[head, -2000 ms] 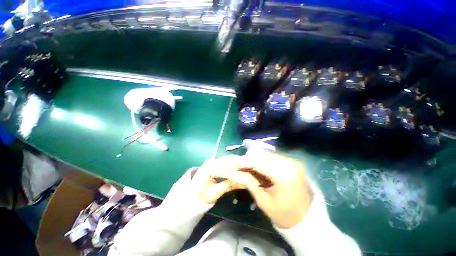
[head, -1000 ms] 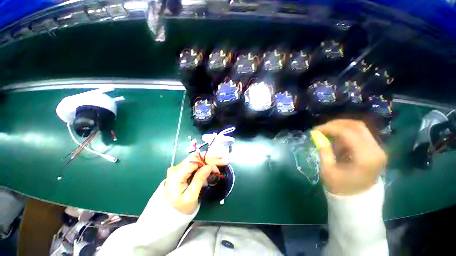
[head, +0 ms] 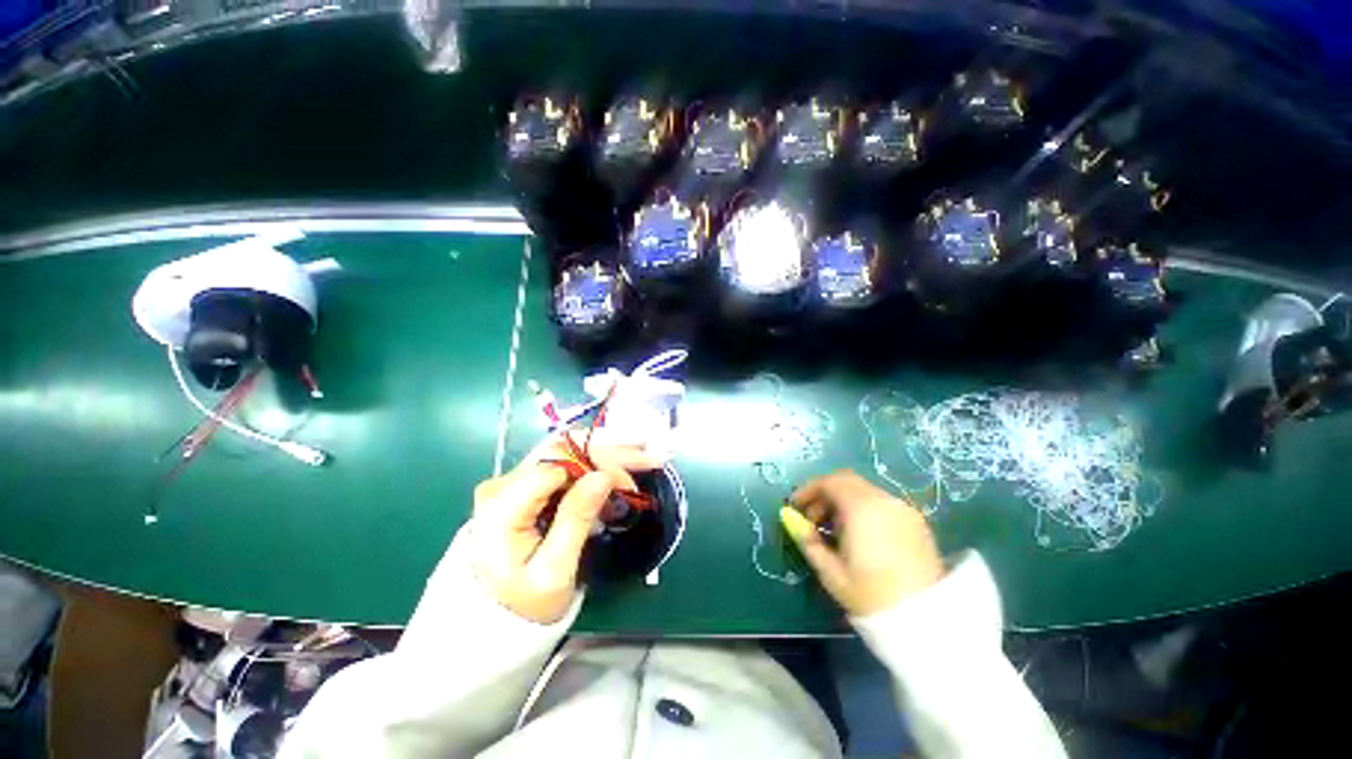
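Note:
A round black camera housing with a white bracket lies on the green bench in front of me. My left hand pinches the red and orange wire leads at the housing's left side. White plugs show at the wire ends above my fingers. My right hand is to the right of the housing, apart from it, and holds a small tool with a yellow handle. The tool's shaft cannot be made out. Part of the housing is hidden by my left fingers.
Rows of camera modules stand on a dark area behind. A pile of clear-white strands lies at right. A white-and-black unit with loose leads lies at left, another unit at far right. A brown carton of parts is below left.
My right hand with the yellow-handled tool has moved left and down, nearer the housing. My left hand still holds the leads. The view has shifted slightly.

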